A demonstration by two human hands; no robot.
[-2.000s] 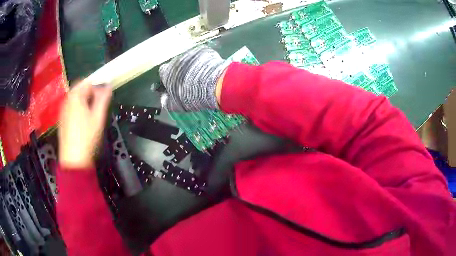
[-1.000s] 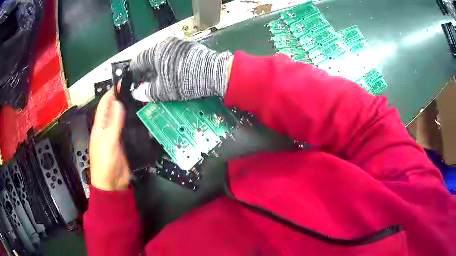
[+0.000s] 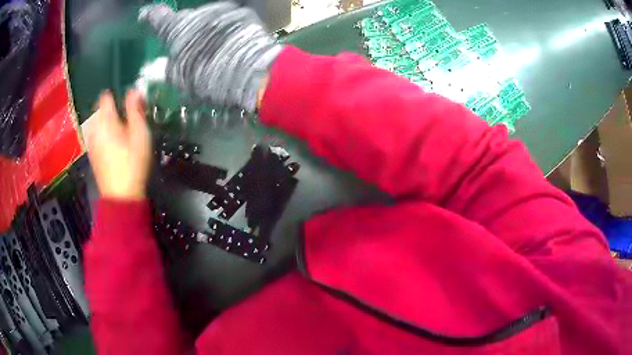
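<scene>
My left hand (image 3: 121,149), bare and blurred, is raised at the left with fingers apart; I see nothing in it. My right hand (image 3: 218,55), in a grey-white knit glove, is blurred and reaches over the pale rail. It holds a panel of joined green boards (image 3: 201,111), mostly hidden under the glove, with a row of metal parts along its lower edge. Black rubber keypads (image 3: 239,241) with pale dots lie in a loose heap on the dark green bench below. Dark grey housing halves (image 3: 59,232) with round holes stand in a row at left.
More green boards (image 3: 423,41) lie overlapped at upper right. A red sheet (image 3: 41,159) and a dark plastic bag (image 3: 17,76) are at left. Small black parts (image 3: 619,43) lie at the far right edge. A brown cardboard box (image 3: 613,159) and a blue item (image 3: 589,222) are below the right table edge.
My right hand has moved up and left with the board panel, uncovering the keypads. My left hand has moved slightly up and left, away from the black piece it was at.
</scene>
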